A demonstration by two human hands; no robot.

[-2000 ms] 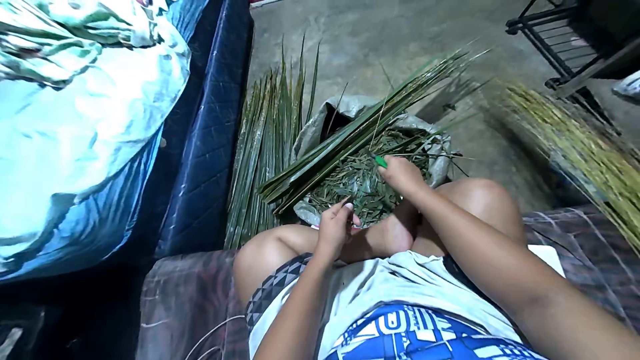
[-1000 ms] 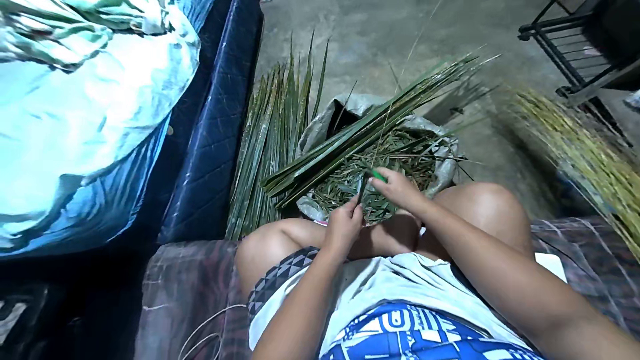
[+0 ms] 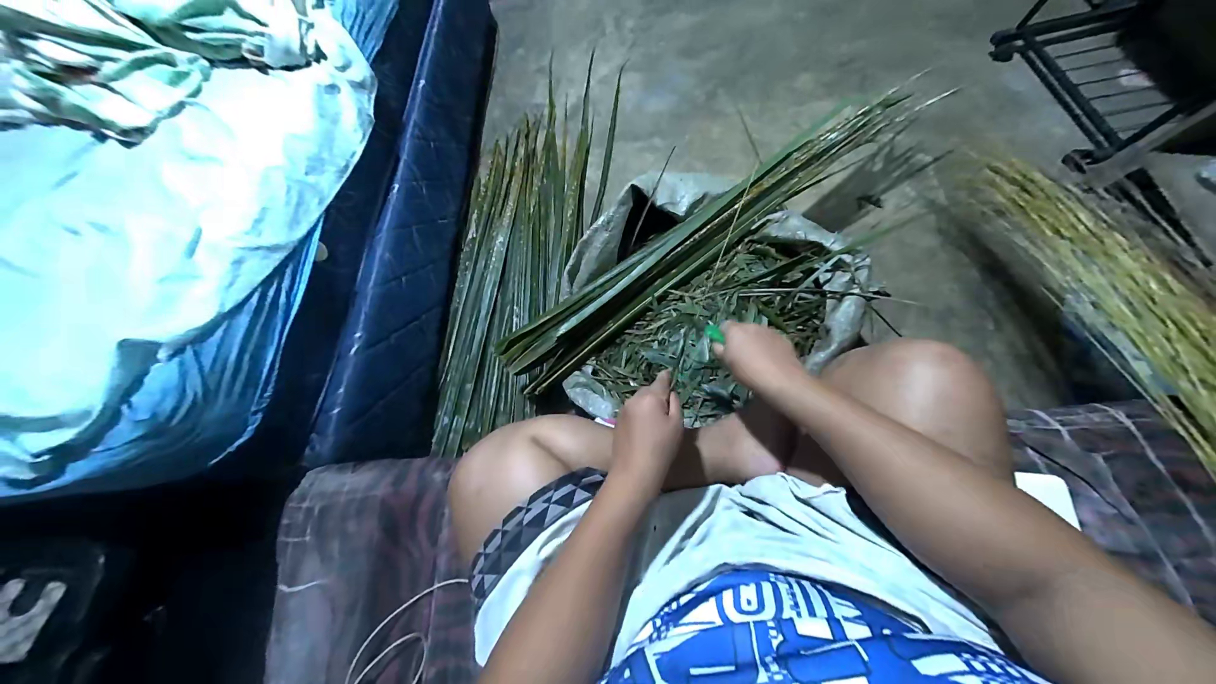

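Note:
My right hand [image 3: 760,356] is closed around a small tool with a green handle [image 3: 714,333]; its blade cannot be made out. My left hand [image 3: 649,423] is lower and to the left, its fingers curled with one pointing up; whether it pinches a thin strip is unclear. Both hands are over the near edge of an open sack [image 3: 845,313] filled with green leaf shavings [image 3: 703,370]. Across the sack's top lies a bundle of long palm leaflets [image 3: 665,271]. More palm leaflets [image 3: 513,256] lie on the floor left of the sack.
A mattress with a dark blue side [image 3: 389,247] and light blue sheet [image 3: 161,247] stands at left. At right are a bundle of yellow-green palm midribs [image 3: 1121,275] and a black metal rack [image 3: 1073,85]. My folded legs rest on a dark patterned cloth [image 3: 361,541].
One second ago the hands were close together at a dark strip by the green handle; now they are apart, the left one lower. The leaflet bundle still lies across the sack.

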